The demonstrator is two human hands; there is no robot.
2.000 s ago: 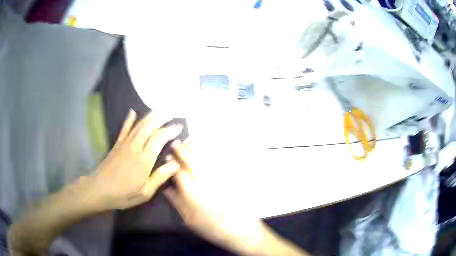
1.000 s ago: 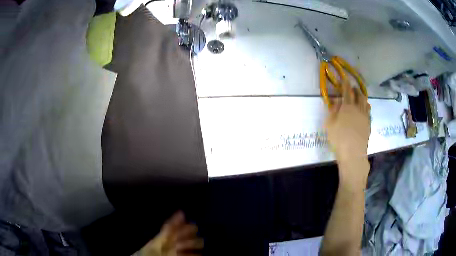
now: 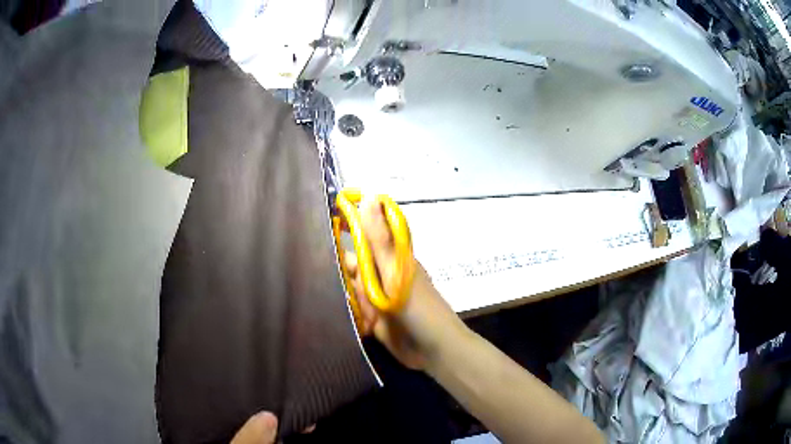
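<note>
A dark brown ribbed cloth piece [image 3: 247, 234] runs from the presser foot [image 3: 303, 106] down over the table's front edge. A grey shell panel [image 3: 78, 225] lies at its left, with a green patch [image 3: 166, 117] between them. My right hand [image 3: 382, 269] holds the scissors [image 3: 397, 251] by their orange loops, blades pointing up along the cloth's right edge towards the foot. My left hand [image 3: 260, 428] is mostly cut off by the bottom edge; its fingertips hold the lower part of the brown cloth.
The white sewing machine arm [image 3: 607, 52] with JUKI lettering spans the upper right. The white table [image 3: 503, 247] has a printed scale near its front edge. A dark object [image 3: 669, 195] sits at the table's right end. Pale grey cloth [image 3: 668, 347] is heaped at lower right.
My right hand has picked up the scissors from the table and brought them left to the cloth edge. My left hand has moved down slightly left and now holds the cloth, whose lower edge is raised.
</note>
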